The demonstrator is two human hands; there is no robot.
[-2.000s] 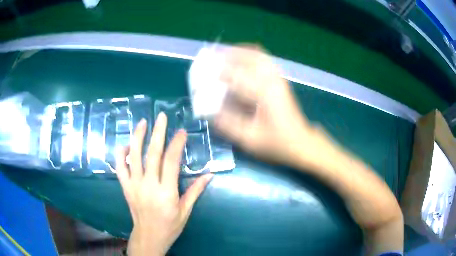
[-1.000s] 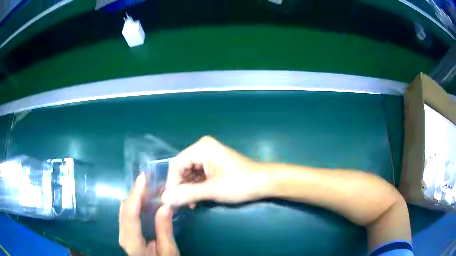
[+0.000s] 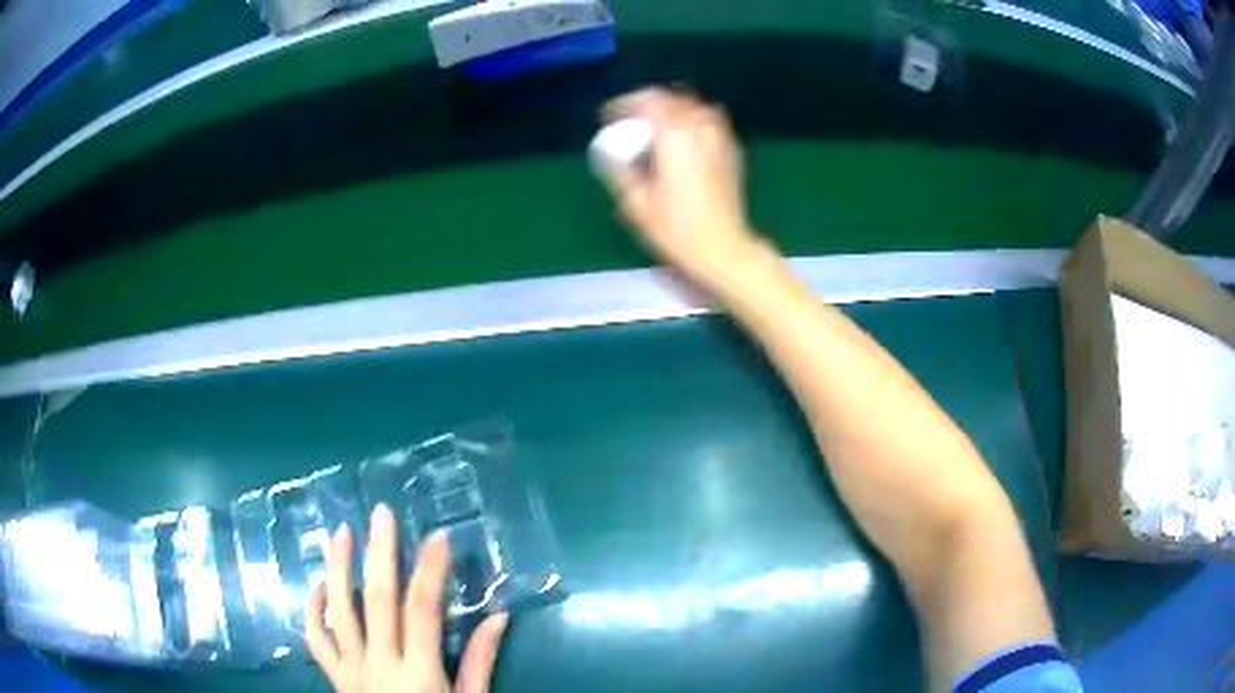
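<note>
My right hand (image 3: 688, 183) reaches over the green belt and holds a white power adapter (image 3: 626, 146), slightly blurred, between its fingers. My left hand (image 3: 393, 609) lies flat with spread fingers on the lower left part of a clear blister tray (image 3: 454, 494) on the dark-green bench. The tray's moulded outlines show and no white block is seen in it. More clear trays (image 3: 190, 582) lie overlapped to its left, up to a glaring stack of blister trays (image 3: 68, 575) at the far left.
A pale metal rail (image 3: 501, 309) separates bench and belt. The belt (image 3: 352, 210) carries a grey-white and blue box (image 3: 526, 41), a clear pack with a white block (image 3: 920, 62) and a small white item (image 3: 22, 288). An open carton with white contents (image 3: 1090, 393) stands at right.
My right hand has moved from near my left hand out over the belt and now holds a white adapter. My left hand now lies flat on a tray. Several trays are spread out beside the stack.
</note>
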